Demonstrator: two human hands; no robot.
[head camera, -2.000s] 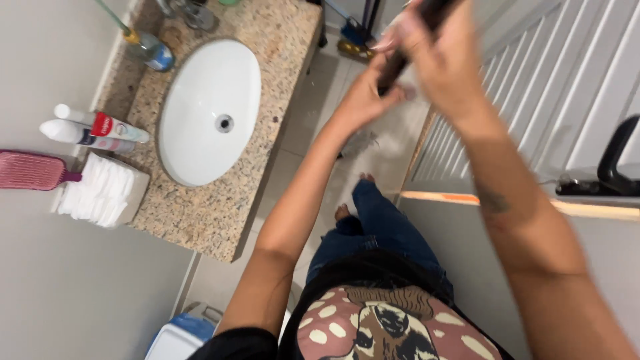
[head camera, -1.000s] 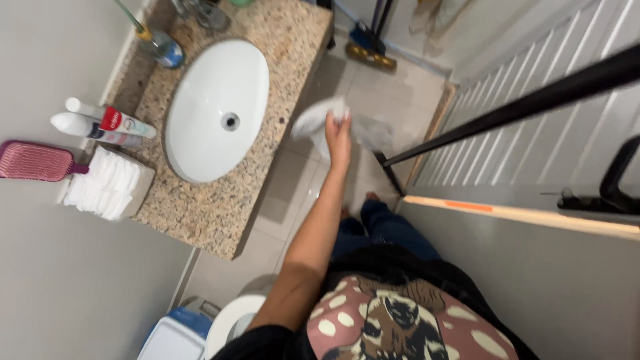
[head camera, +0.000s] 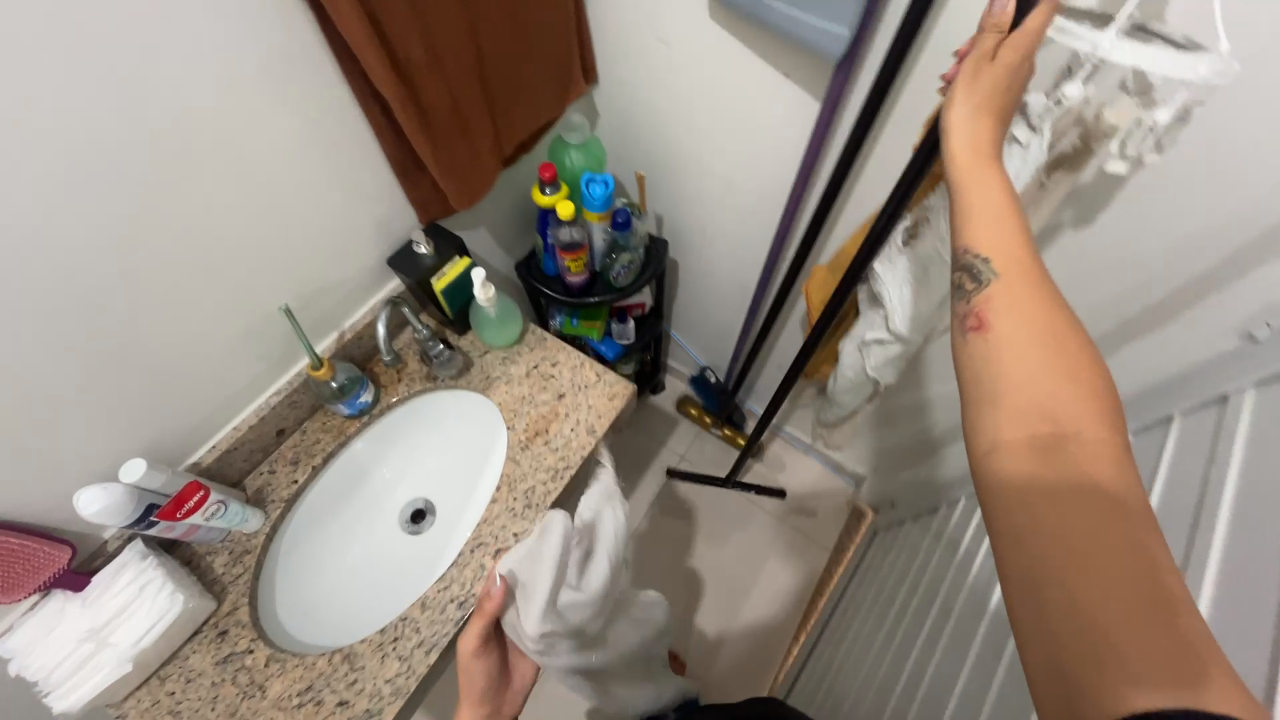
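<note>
My left hand (head camera: 493, 650) grips a crumpled white cloth (head camera: 590, 590), which hangs beside the front edge of the granite countertop (head camera: 565, 400). High at the upper right, my right hand (head camera: 990, 85) is closed around the black handle of a floor squeegee (head camera: 850, 270). The squeegee's narrow blade (head camera: 725, 483) rests on the tiled floor near the corner. Another black pole and a purple pole lean on the wall just behind it.
A white oval sink (head camera: 385, 520) is set in the counter, with a faucet, soap dispenser and toothpaste around it. Bottles crowd a black corner shelf (head camera: 592, 290). Cloths hang from a white clip hanger (head camera: 1140, 50). A louvered door (head camera: 940, 600) stands at the right.
The view has swung up toward the corner. The squeegee now stands in the corner beside the other poles; one second ago its handle slanted across the right side. The cloth has come nearer the counter.
</note>
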